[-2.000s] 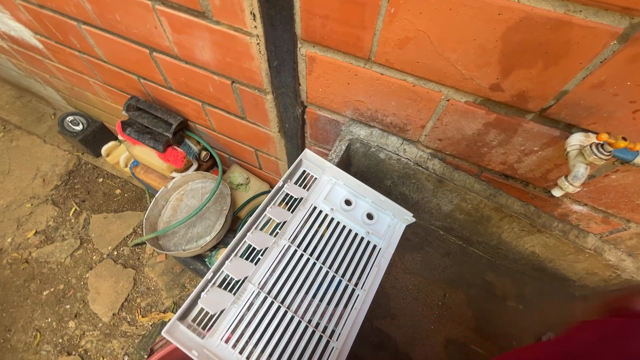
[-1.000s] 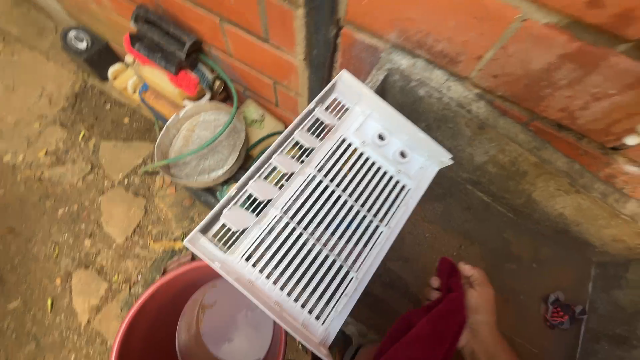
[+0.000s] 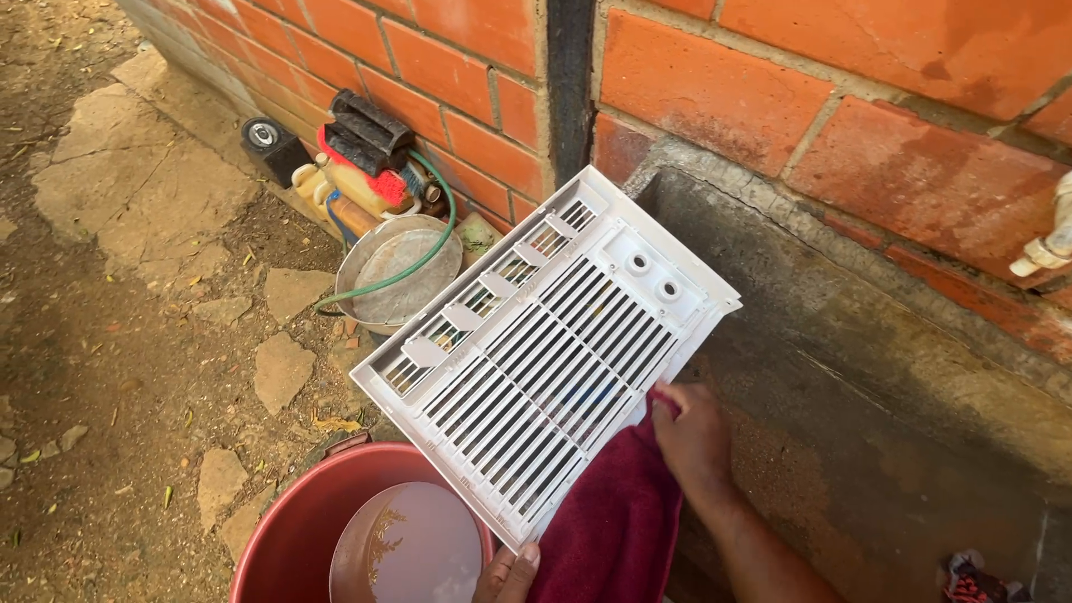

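A white plastic louvred grille panel [image 3: 544,368], with two round holes near its upper right end, is held at a slant above a concrete basin. My left hand [image 3: 507,576] grips its lower corner, thumb on top, at the bottom of the view. My right hand [image 3: 691,427] pinches a dark red cloth [image 3: 615,511] against the panel's right edge; the cloth hangs down between both hands and covers part of the lower edge.
A red bucket [image 3: 276,519] of cloudy water stands at lower left. The concrete basin [image 3: 821,360] lies right, under a tap [image 3: 1047,243] on the brick wall. A round metal pan [image 3: 394,276], green hose [image 3: 419,264] and plastic jugs [image 3: 352,184] are beside the wall. A crumpled cloth [image 3: 976,578] lies lower right.
My right hand with the cloth has moved up to the panel's right edge; one second ago it was below and right of it. My left hand has come into view at the lower corner.
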